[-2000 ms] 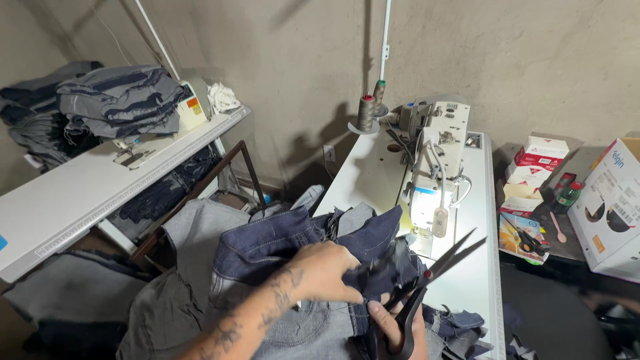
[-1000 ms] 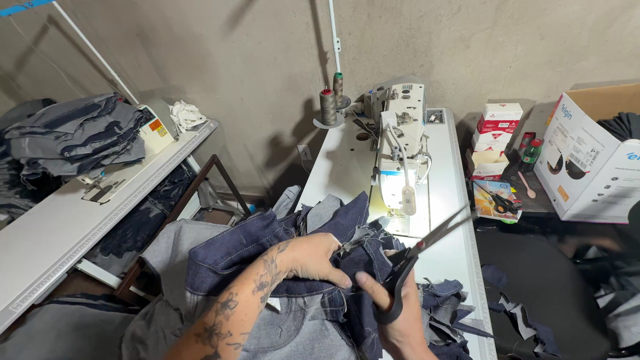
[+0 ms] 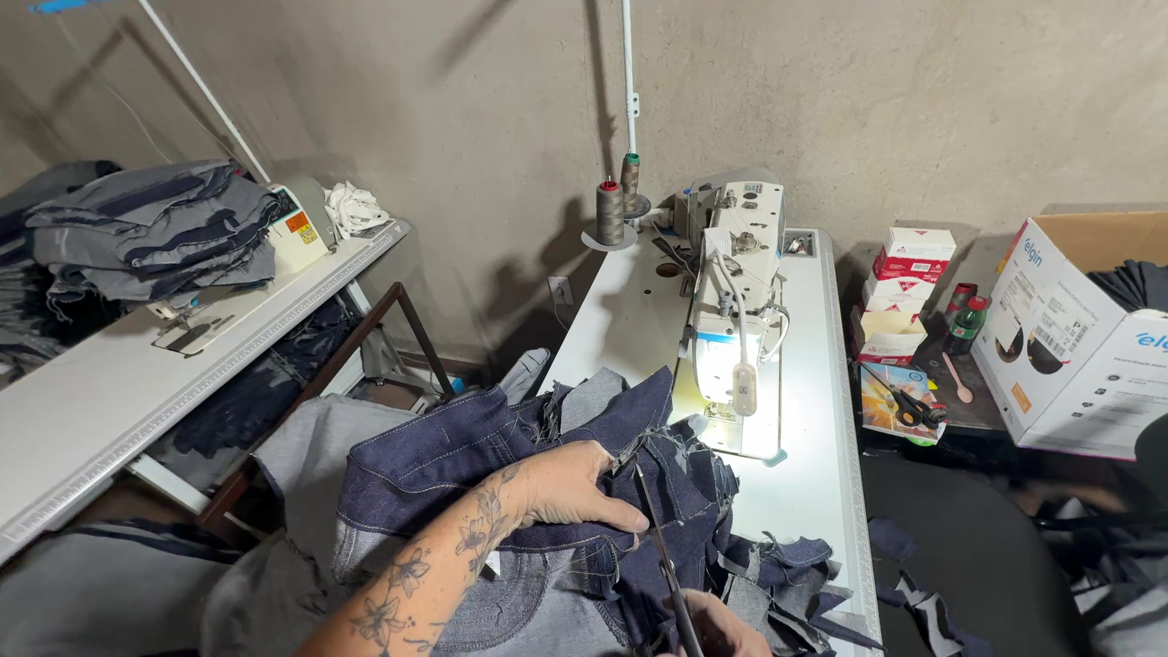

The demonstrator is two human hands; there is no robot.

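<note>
Dark blue denim garment pieces [image 3: 429, 456], with grey undersides and stitched seams, lie heaped over the near end of the sewing table. My left hand [image 3: 570, 488] grips a frayed denim edge between thumb and fingers. Low in the view, my right hand [image 3: 716, 630] holds black-handled fabric scissors [image 3: 671, 570]; the handles are partly cut off by the frame. The blades point up and away, against the denim just right of my left thumb. How far apart the blades are is hard to tell. Cut denim scraps [image 3: 776, 579] lie to the right of the scissors.
A lit sewing machine [image 3: 739, 301] stands beyond the cloth, with thread cones [image 3: 610, 214] behind it. At right are a cardboard box [image 3: 1049, 319], small boxes [image 3: 899, 292], a bottle [image 3: 965, 326] and other scissors [image 3: 908, 409]. Another machine table [image 3: 82, 411] bears stacked denim [image 3: 155, 228].
The scissors, earlier raised with blades pointing up right over the white table, have swung left and down to the denim beside my left hand. My right hand has moved lower, partly out of view.
</note>
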